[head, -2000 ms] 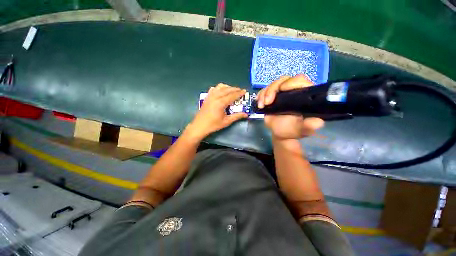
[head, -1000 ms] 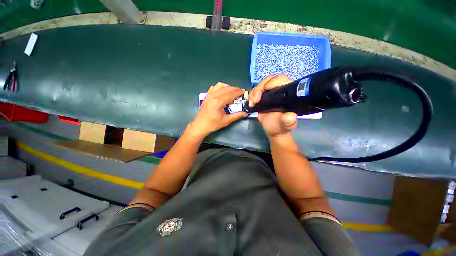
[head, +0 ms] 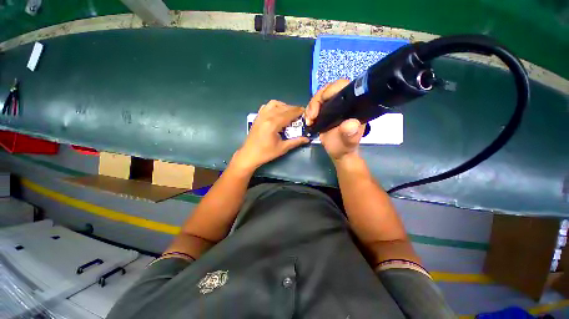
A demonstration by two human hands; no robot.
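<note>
My right hand (head: pixel 337 125) grips the black electric screwdriver (head: pixel 377 89), its rear end raised up and to the right. Its front end meets a small white plug unit (head: pixel 294 129); the bit tip is too small to make out. My left hand (head: pixel 270 133) holds the plug unit between thumb and fingers on the long white fixture (head: pixel 388 129). The fixture's right part shows beyond my right hand, with a dark round hole partly covered. The unit's inner parts are mostly hidden by my fingers.
A blue bin (head: pixel 345 63) of tiny silvery screws stands behind the screwdriver, partly covered by it. The black cord (head: pixel 517 107) loops over the right of the green bench top. Pliers (head: pixel 12 98) and a white strip (head: pixel 35 56) lie at far left. Cartons (head: pixel 173 175) stand below the bench edge.
The screwdriver's rear end has swung up and left, so the tool is more steeply angled. More of the fixture's right part shows. My left hand has stayed at the unit.
</note>
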